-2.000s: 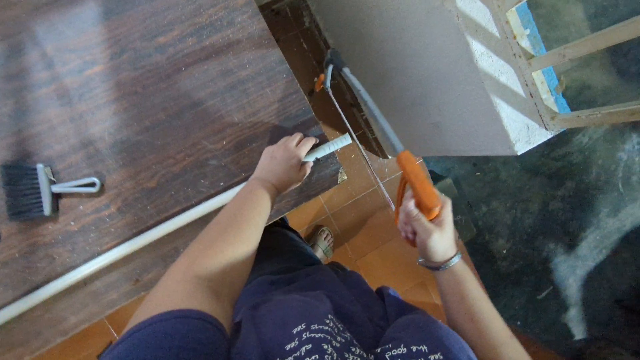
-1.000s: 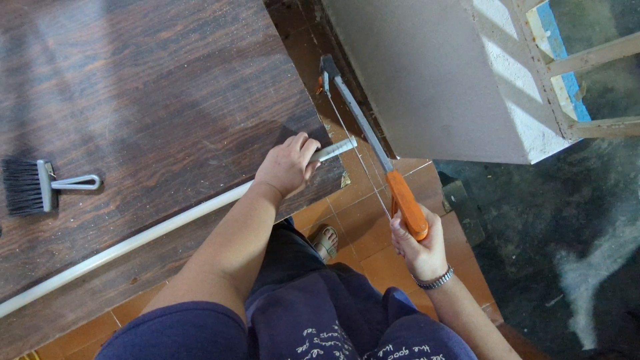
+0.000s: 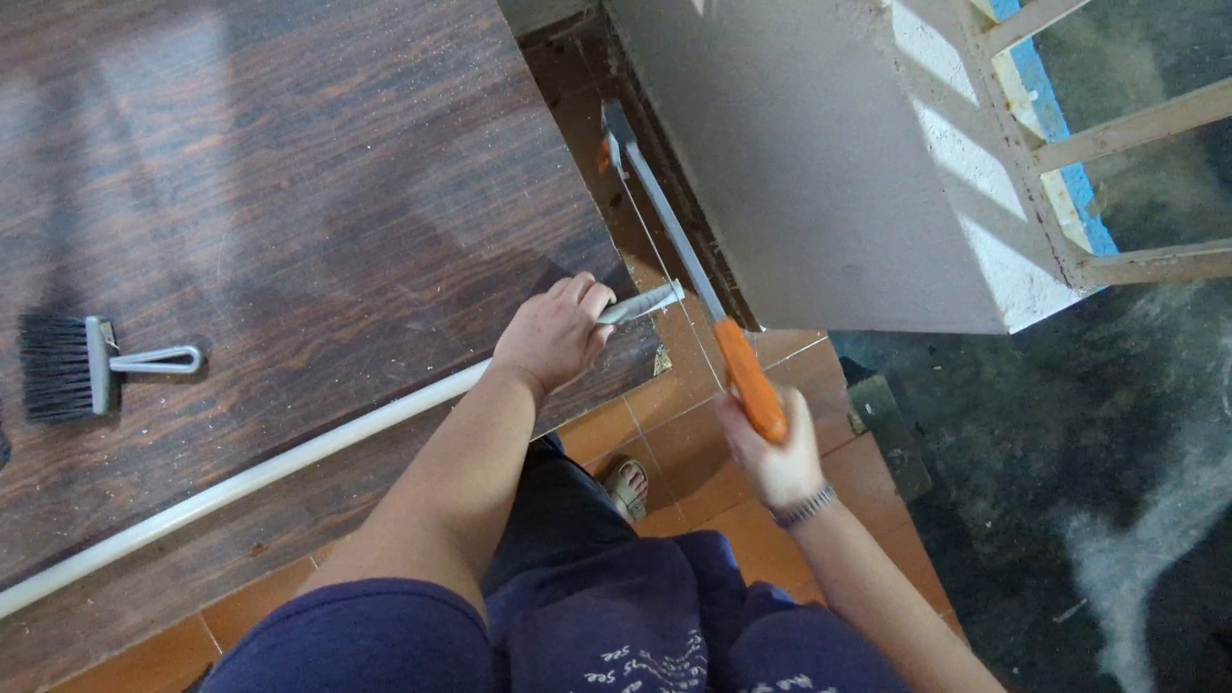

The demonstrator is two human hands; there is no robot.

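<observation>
A long white plastic pipe (image 3: 250,479) lies along the near edge of the wood-grain table (image 3: 318,192). My left hand (image 3: 558,330) grips it close to the table's right corner. Past my fingers, the pipe's end, which looks wrapped in something greyish (image 3: 643,303), juts out over the edge. My right hand (image 3: 775,443) is closed on the orange handle of a hacksaw (image 3: 688,245) with a grey frame. The thin blade runs across the pipe near its tip; whether it has cut into the pipe cannot be told.
On the table's left lies a black-bristled hand brush (image 3: 72,371) with a grey handle. A pale wall (image 3: 808,183) stands just right of the saw frame, with metal bars (image 3: 1136,135) beyond it. Orange floor tiles (image 3: 674,423) and my sandalled foot (image 3: 628,486) show below.
The hacksaw has shifted back and forth a little across the pipe's end. My left hand keeps its grip on the pipe.
</observation>
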